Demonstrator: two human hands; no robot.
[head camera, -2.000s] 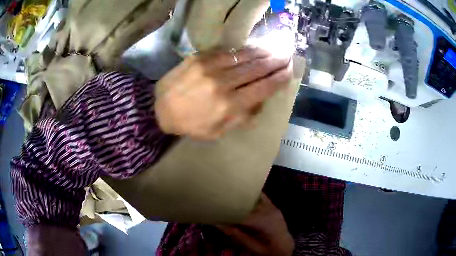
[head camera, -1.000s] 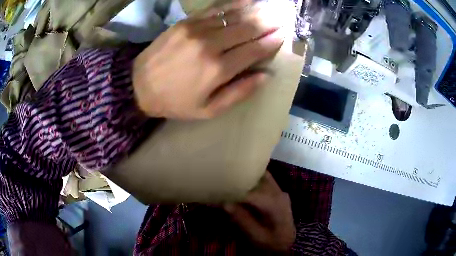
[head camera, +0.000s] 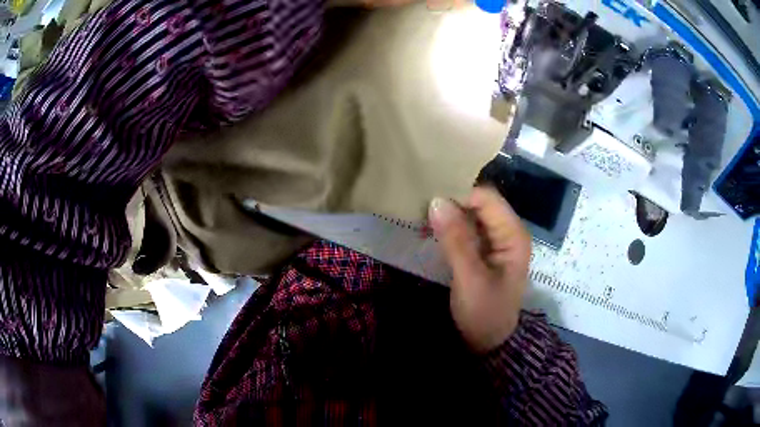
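Note:
A khaki fabric panel (head camera: 392, 125) lies over the table's left part, its right edge beside the overlock machine's brightly lit needle area (head camera: 510, 62). My right hand (head camera: 492, 258) pinches the panel's near right corner between thumb and fingers, in front of the dark rectangular insert (head camera: 537, 196). My left hand (head camera: 379, 3) is almost wholly cut off by the top edge; only slivers of skin show above the panel, so its grip cannot be told. The panel has a soft fold in its middle and drapes off the table at the left.
The white table (head camera: 575, 267) has a printed ruler along its front edge. Two grey finger-like covers (head camera: 704, 142) and a control panel (head camera: 742, 179) are at the right. Khaki pieces and white pieces (head camera: 179, 304) hang at the lower left. My striped left sleeve (head camera: 167, 92) covers the upper left.
My left hand has moved up, nearly out of view. My right hand has come up from below the table edge to the panel's corner. The panel has shifted up, uncovering part of the ruler.

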